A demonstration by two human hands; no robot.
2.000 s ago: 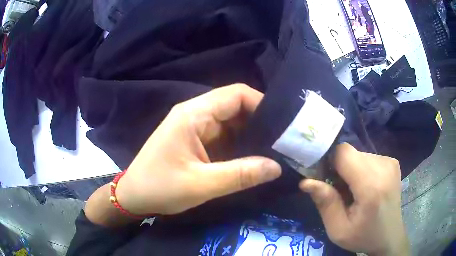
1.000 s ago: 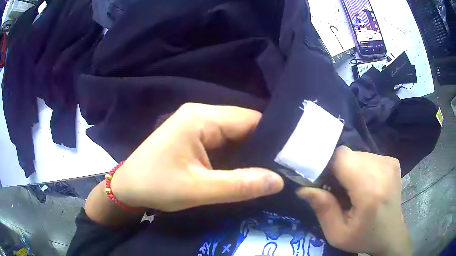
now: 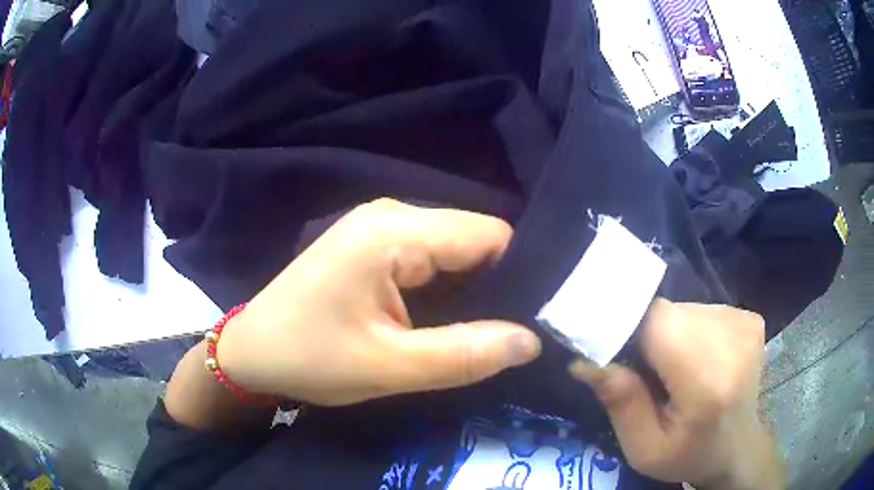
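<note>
A dark garment [image 3: 383, 124] covers the table front and reaches my lap. A white label [image 3: 610, 290] lies on its cloth between my hands, with frayed threads at its upper corners. My left hand [image 3: 374, 306], with a red bead bracelet, pinches the dark cloth left of the label; its thumb points right. My right hand [image 3: 695, 383] is curled at the label's lower right edge, with thumb and fingers close together. Whether it holds a tool or only cloth is hidden.
A lit smartphone [image 3: 698, 53] lies at the table's right. Black hang tags [image 3: 765, 137] lie below it. Other dark garments [image 3: 105, 144] lie at the left of the white table [image 3: 172, 311]. A dark rounded item [image 3: 791, 244] with a yellow sticker is at the right edge. Grey floor [image 3: 824, 383] shows beyond.
The label has turned from showing a faint green mark to a blank white face and shifted slightly down and right. The dark object below its lower edge no longer shows.
</note>
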